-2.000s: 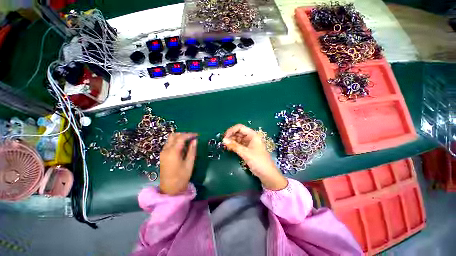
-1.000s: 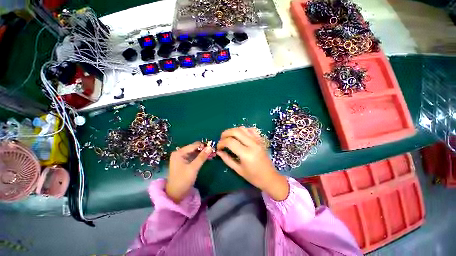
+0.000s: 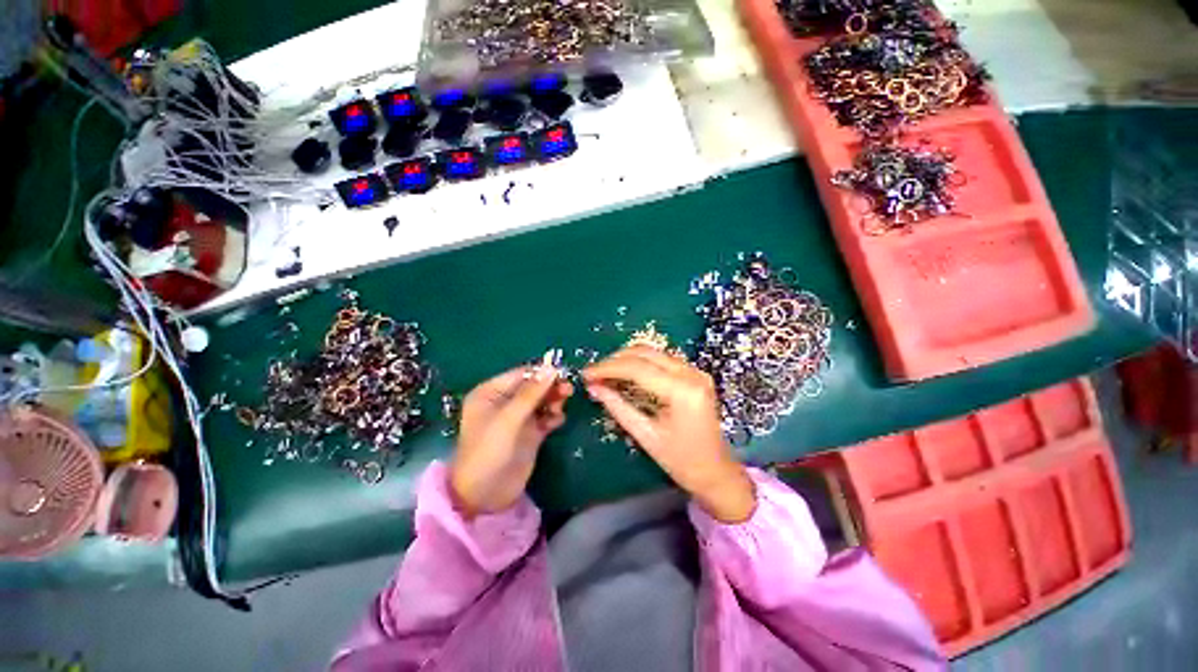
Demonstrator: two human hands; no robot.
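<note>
My left hand (image 3: 502, 427) is raised over the green bench, its thumb and forefinger pinching a small silvery ring fitting (image 3: 549, 364). My right hand (image 3: 667, 418) is close beside it, fingertips nearly together; whether they hold a tiny piece is too small to tell. A loose ring pile (image 3: 352, 387) of copper and dark parts lies left of my left hand. A denser silver-purple ring pile (image 3: 766, 344) lies right of my right hand. A low pile of pale gold bits (image 3: 646, 339) is partly hidden behind my right hand.
A red compartment tray (image 3: 979, 292) with heaped rings is at right, stacked red trays (image 3: 1012, 525) below the bench edge. A clear tray of small parts (image 3: 683, 33), black display units (image 3: 460, 163) and white cables (image 3: 210, 112) are behind. A pink fan (image 3: 40, 479) is far left.
Since two seconds ago my hands have come together over the bench centre. My left hand, earlier apart by the left pile, now has a fitting at its fingertips. The view has shifted slightly.
</note>
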